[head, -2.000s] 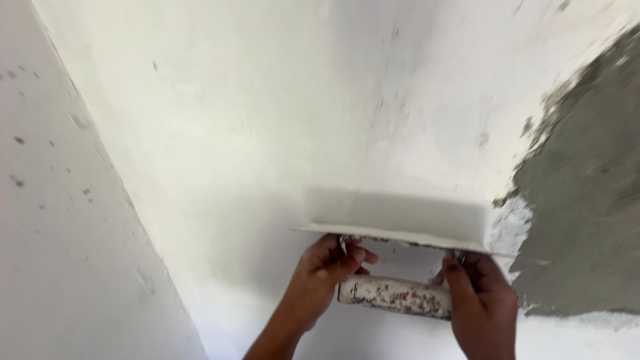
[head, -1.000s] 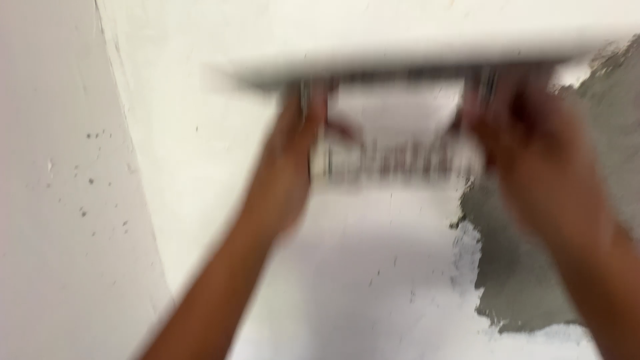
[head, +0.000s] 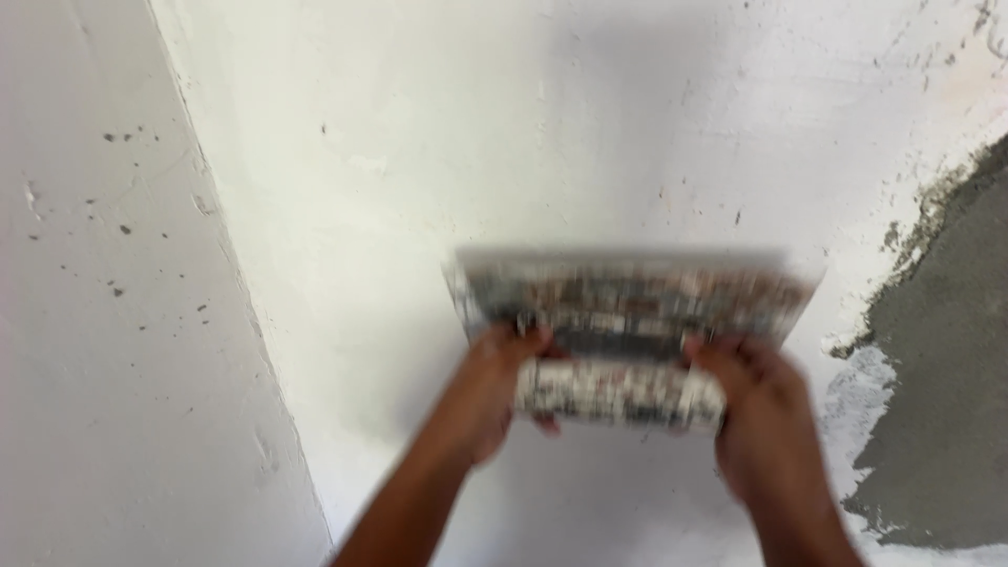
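Note:
A plastering trowel (head: pixel 630 303) with a wide metal blade, stained and blurred by motion, is held at the lower middle of the view against or close to a white plastered wall (head: pixel 441 142). Its worn, paint-spattered handle (head: pixel 618 394) lies below the blade, towards me. My left hand (head: pixel 496 386) grips the tool's left end, thumb near the handle's mount. On the right end, my right hand (head: pixel 752 402) grips it the same way. Whether the blade's far edge touches the wall cannot be told.
A patch of grey cement render (head: pixel 945 378) with a ragged edge borders the white coat on the right. On the left, an adjoining wall surface (head: pixel 118 354) with dark specks meets the white wall along a slanting corner line.
Both hands keep hold of the trowel. Since one second ago it has moved lower in the view, and its blade face now shows, where it was seen nearly edge-on. The view has shifted.

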